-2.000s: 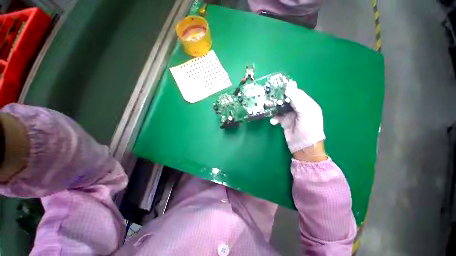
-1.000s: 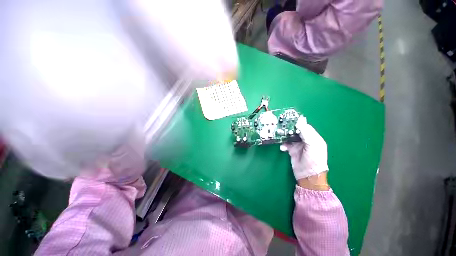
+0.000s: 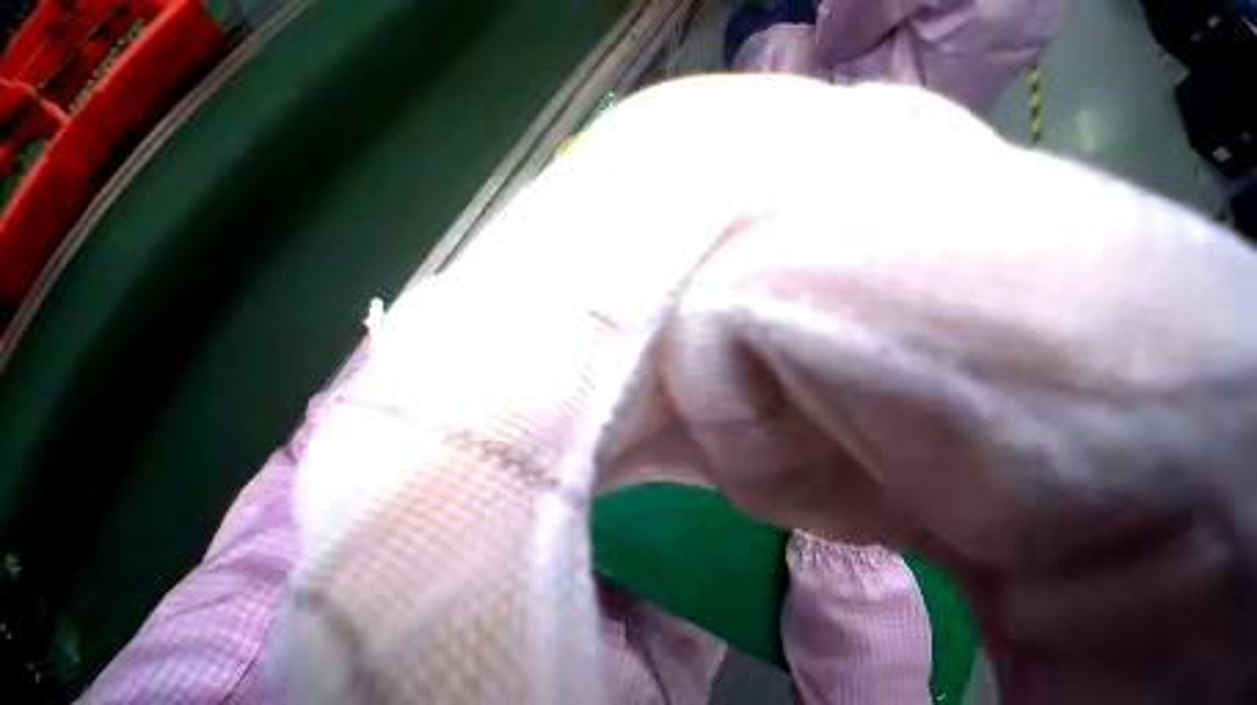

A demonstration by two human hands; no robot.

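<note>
My left hand (image 3: pixel 662 344), in a white glove, is very close to the camera and fills the middle and right of the view. Its fingers look bent, but they are blurred and overexposed, so I cannot tell whether they hold anything. Only my right sleeve (image 3: pixel 857 613) shows below it, and my right hand is hidden. The circuit board panel, the label sheet and the side cutters are hidden behind my left glove. A part of the green mat (image 3: pixel 682 551) shows under the glove.
A wide dark green conveyor belt (image 3: pixel 276 207) runs along the left, with a metal rail (image 3: pixel 531 165) beside it. Red bins (image 3: pixel 104 117) with green boards stand beyond it at the upper left. Another person's pink sleeve (image 3: pixel 937 48) is at the top. Grey floor lies at upper right.
My left hand has moved from the upper left across the view, close to the camera. It now covers the board and my right hand, which held the board before.
</note>
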